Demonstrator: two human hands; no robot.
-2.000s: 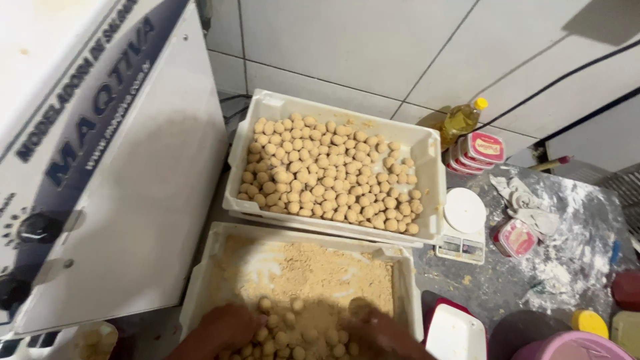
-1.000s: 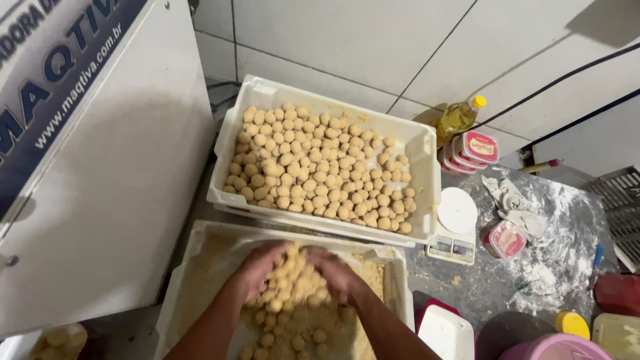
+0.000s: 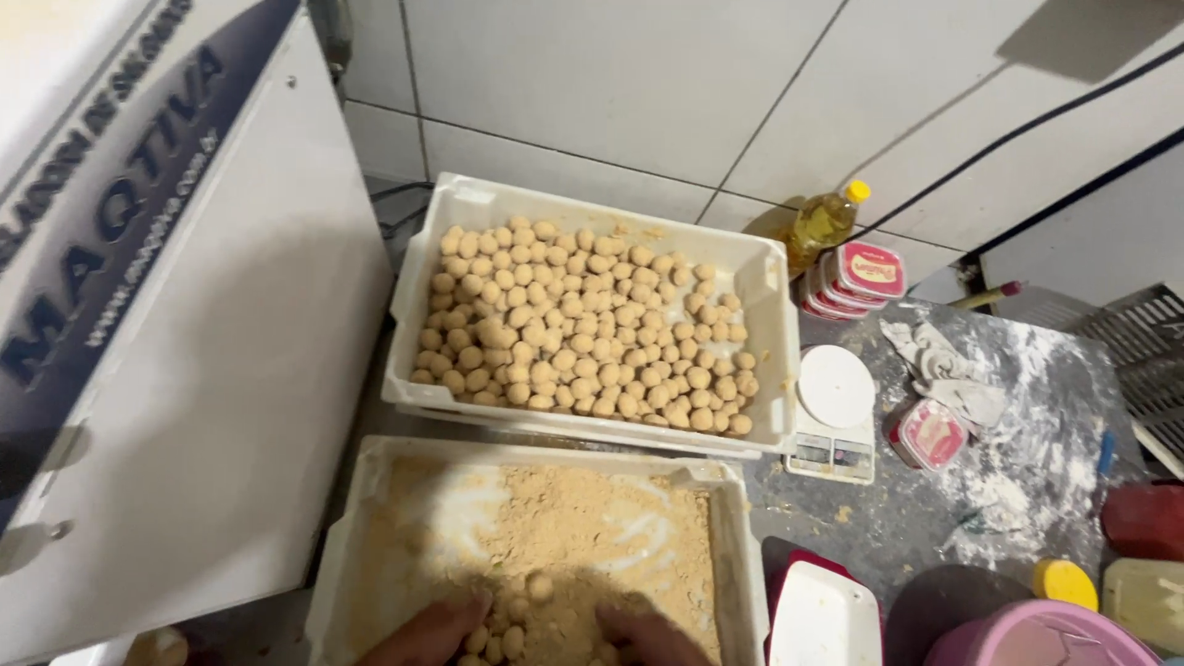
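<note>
A white plastic tray (image 3: 379, 555) at the bottom centre has tan breading crumbs (image 3: 564, 509) spread over its floor. Low in it, a cluster of crumb-coated dough balls (image 3: 504, 638) lies between my two hands. My left hand (image 3: 435, 631) is at the left of these balls, my right hand (image 3: 647, 634) at their right; both are partly cut off by the bottom edge and blurred, and whether the fingers hold any ball is hidden. Behind stands a second white tray (image 3: 782, 305), filled with many coated balls (image 3: 573, 324).
A large white machine (image 3: 231, 370) stands at left. To the right are a kitchen scale (image 3: 832, 398), an oil bottle (image 3: 819, 227), stacked lidded tubs (image 3: 860, 273), a crumpled cloth (image 3: 943, 370), a white container (image 3: 823, 615), a pink bucket (image 3: 1036, 629) and a floury countertop (image 3: 1027, 416).
My hands have moved down from the middle of the near tray, where they were gathered around a heap of balls. Bare streaks and crumbs now show there. The view has shifted slightly.
</note>
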